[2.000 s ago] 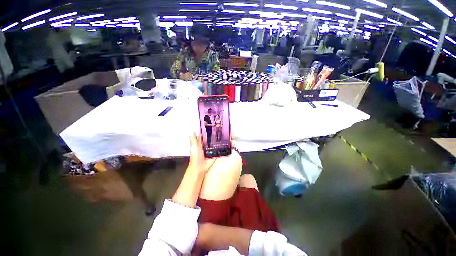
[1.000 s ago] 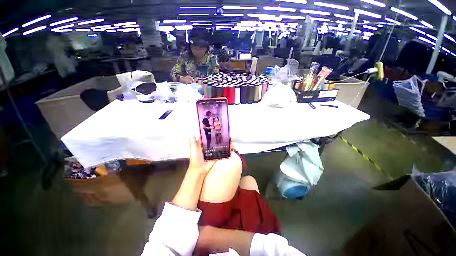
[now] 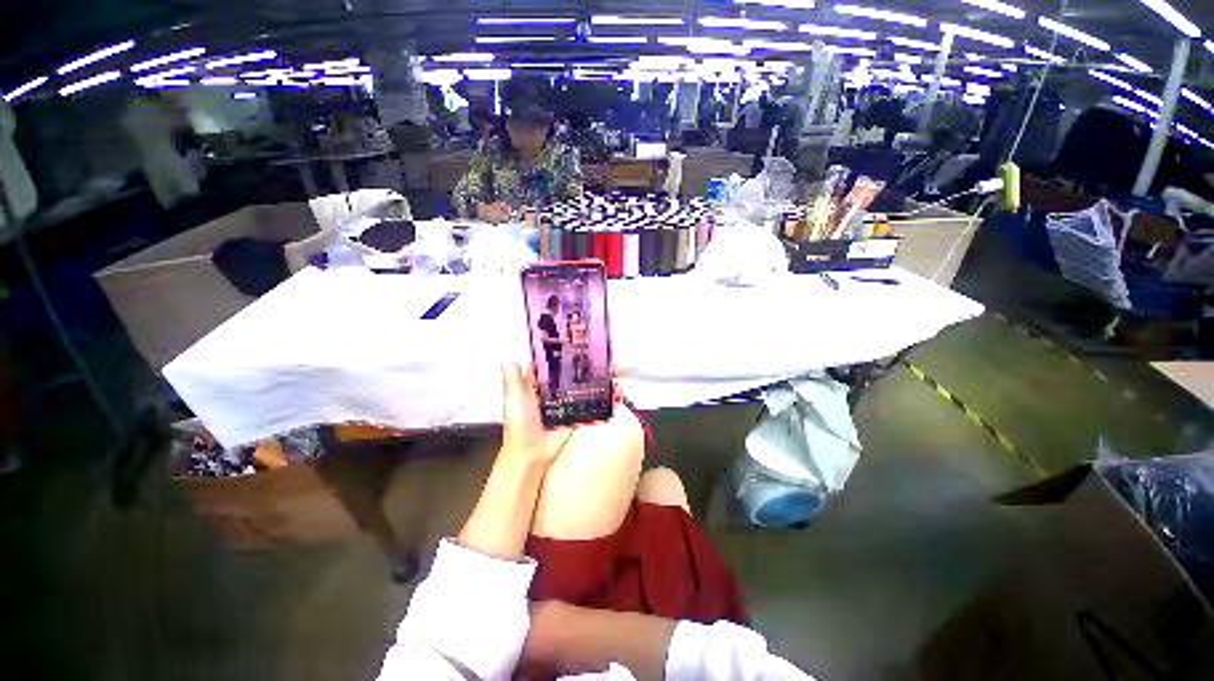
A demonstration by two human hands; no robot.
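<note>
The smartphone (image 3: pixel 570 342) has a red case and a lit screen showing two standing figures. It is upright in front of the white-covered table (image 3: pixel 360 333). My left hand (image 3: pixel 534 423) grips its lower part, with the thumb at the left edge and fingertips at the right edge. My right forearm (image 3: pixel 593 636) crosses my lap toward the left. My right hand is hidden behind the left sleeve. A thin red cord shows just right of the phone's lower end.
Thread spools (image 3: pixel 626 250) stand behind the phone. A knotted white bag (image 3: pixel 743 253) and a dark box of long items (image 3: pixel 841 250) are to their right. A person (image 3: pixel 522 166) sits opposite. A pale bag (image 3: pixel 802 446) hangs below the table edge. A carton (image 3: pixel 253 503) is under the table.
The phone sits very slightly lower in view than two seconds ago, still in my left hand. The seated person's head and arms have shifted slightly.
</note>
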